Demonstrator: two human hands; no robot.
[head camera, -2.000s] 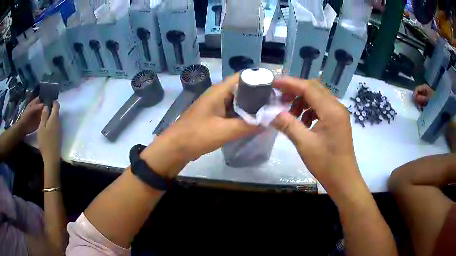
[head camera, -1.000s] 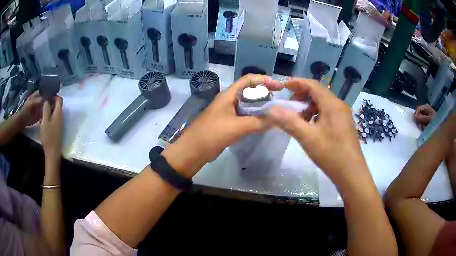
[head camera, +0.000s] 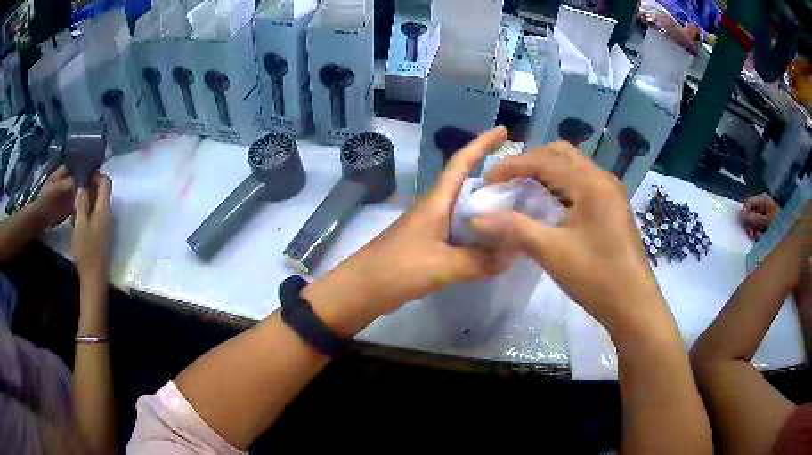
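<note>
A thin white protective bag (head camera: 507, 206) is bunched around a handheld device between my hands, above the white table. The device's end is covered by the crumpled bag. My left hand (head camera: 436, 235) holds the wrapped device from the left, its forefinger pointing up. My right hand (head camera: 570, 209) pinches the bunched bag at the top, fingers curled over it. Two unwrapped dark grey turbo fans (head camera: 254, 191) lie on the table left of my hands, their round grilles facing up.
Printed retail boxes (head camera: 340, 80) stand in a row along the back, several with open flaps. A heap of small dark parts (head camera: 674, 227) lies at the right. A person's hands at the left hold a grey device (head camera: 86, 147). Another person's arms are at the right.
The pale end cap seen earlier is now covered by the bag. My hands have closed the bag over it. The view has shifted slightly.
</note>
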